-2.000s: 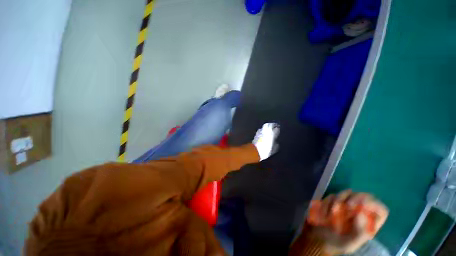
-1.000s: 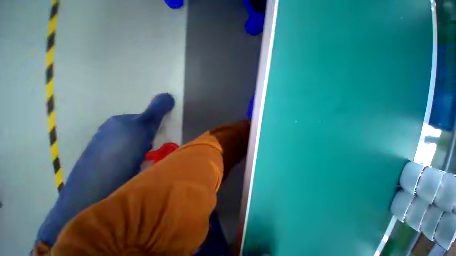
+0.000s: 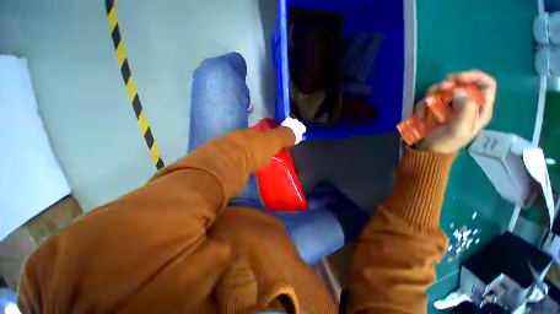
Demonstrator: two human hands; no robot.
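My right hand (image 3: 457, 116), bare, is closed around several orange-red pieces (image 3: 437, 107) above the green bench near its front edge. The pieces show between the fingers. My left hand (image 3: 295, 130), in a white glove, is at the near corner of a large blue crate (image 3: 284, 67). Its fingers look bent at the crate's rim, and they are small and partly hidden, so the grip is not fully clear. The crate stands beside the bench and holds dark, brown and whitish things.
Small white bits (image 3: 463, 238) lie on the green bench (image 3: 473, 37). A white carton (image 3: 505, 164) and a black and grey machine (image 3: 506, 264) stand beyond. A red stool (image 3: 281, 184) is under me. Brown cardboard (image 3: 52, 221) is at far left, near yellow-black floor tape (image 3: 131, 86).
The blue crate now shows fully beside the bench, with my gloved left hand at its corner. My right hand, out of view one second ago, shows again with the orange-red pieces. The view has shifted.
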